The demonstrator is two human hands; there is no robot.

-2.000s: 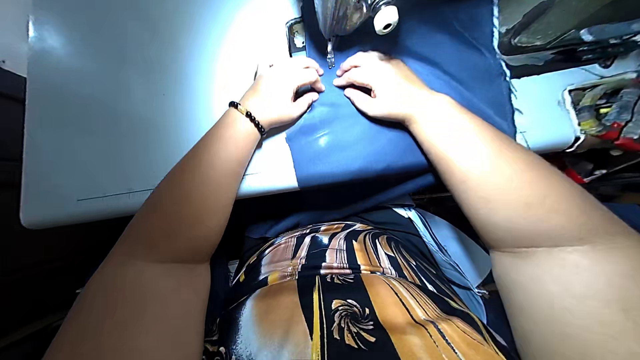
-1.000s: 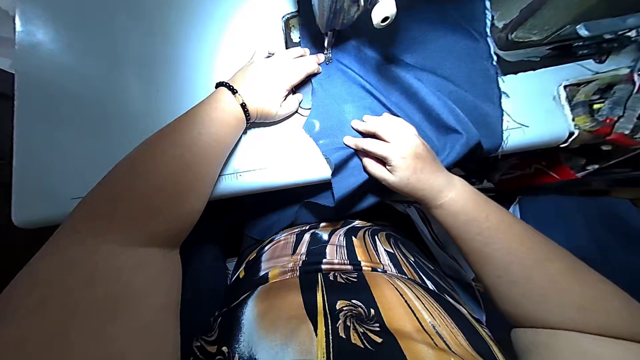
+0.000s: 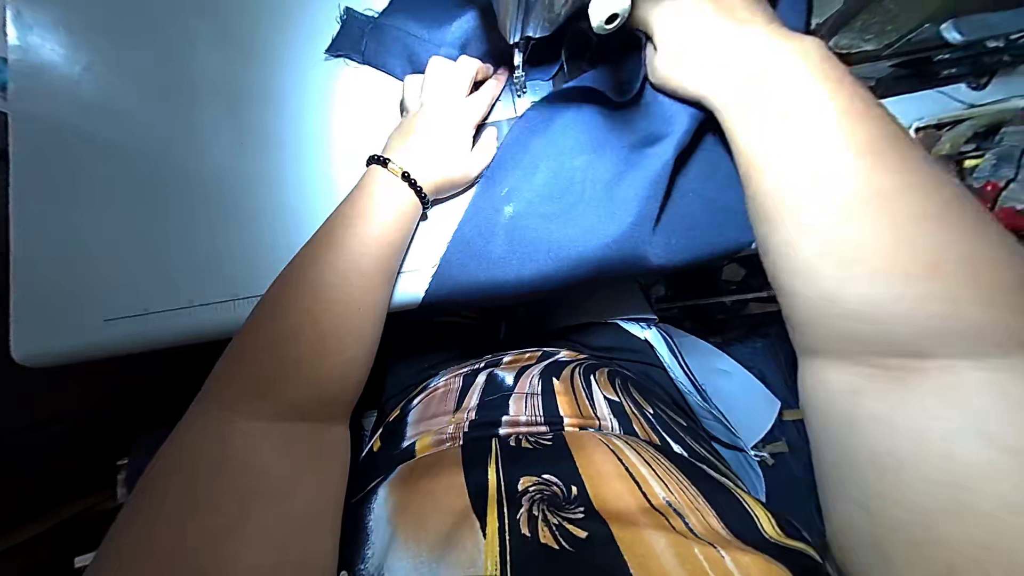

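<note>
Navy blue fabric (image 3: pixel 592 192) lies on the white sewing machine bed, bunched around the presser foot (image 3: pixel 520 80) and draping over the front edge. A frayed end of the fabric shows at the upper left. My left hand (image 3: pixel 448 128), with a beaded bracelet (image 3: pixel 398 176) at its wrist, rests just left of the presser foot, its fingertips on the cloth's edge. My right hand (image 3: pixel 688 40) is at the top, right of the machine head (image 3: pixel 540 16), over the bunched cloth. Its fingers are mostly hidden, so its grip cannot be made out.
The white table (image 3: pixel 176 200) extends to the left, with ruler marks near its front edge. A round white knob (image 3: pixel 609 14) sits on the machine head. At the right are dark machine parts and a cluttered holder (image 3: pixel 984 160). White pieces (image 3: pixel 720 384) lie beside my lap.
My right hand has moved from the cloth in front of the machine up to the machine head's right side. The fabric is now bunched, and a frayed end lies left of the machine head.
</note>
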